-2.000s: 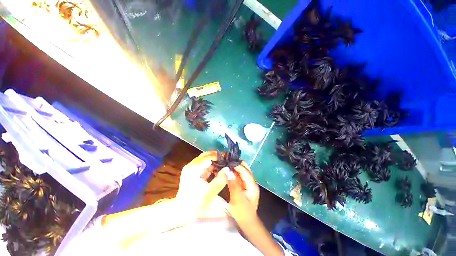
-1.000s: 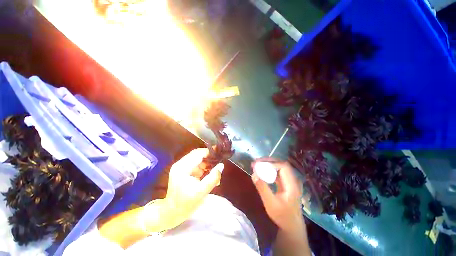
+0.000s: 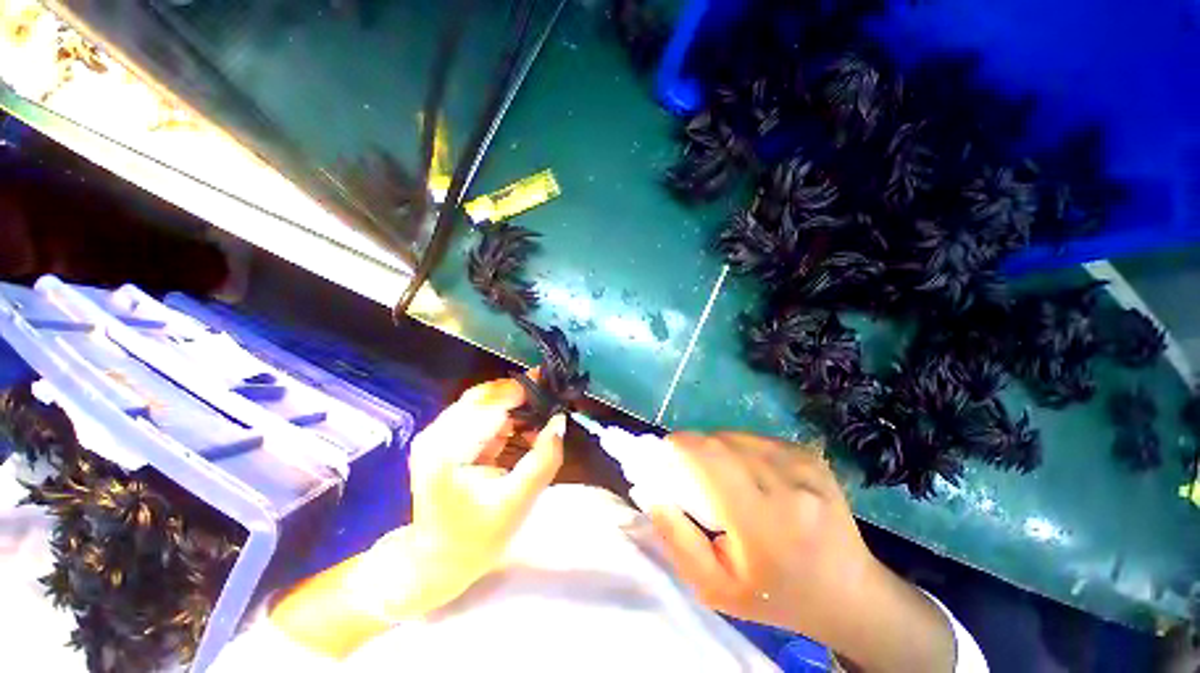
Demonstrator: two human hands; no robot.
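Observation:
My left hand [image 3: 476, 463] holds a dark spiky cluster [image 3: 554, 373] between thumb and fingers, just off the bench's near edge. My right hand [image 3: 763, 519] is closed around a small white glue bottle [image 3: 642, 458]. The bottle's thin nozzle points left at the cluster's lower side and is at or very near it; I cannot tell if they touch. A small mating part cannot be made out at my fingertips.
A pile of dark clusters [image 3: 908, 250] spills from the blue tote [image 3: 1125, 125] onto the green bench [image 3: 599, 171]. One loose cluster [image 3: 503, 267] lies by the yellow strip [image 3: 513, 196] and black cables. The lilac crate [image 3: 244, 460] at left holds clusters.
Two seconds ago the white bottle lay on the bench. My right hand picked it up and has brought its nozzle left to the cluster. The strong glare has shrunk and the view has shifted.

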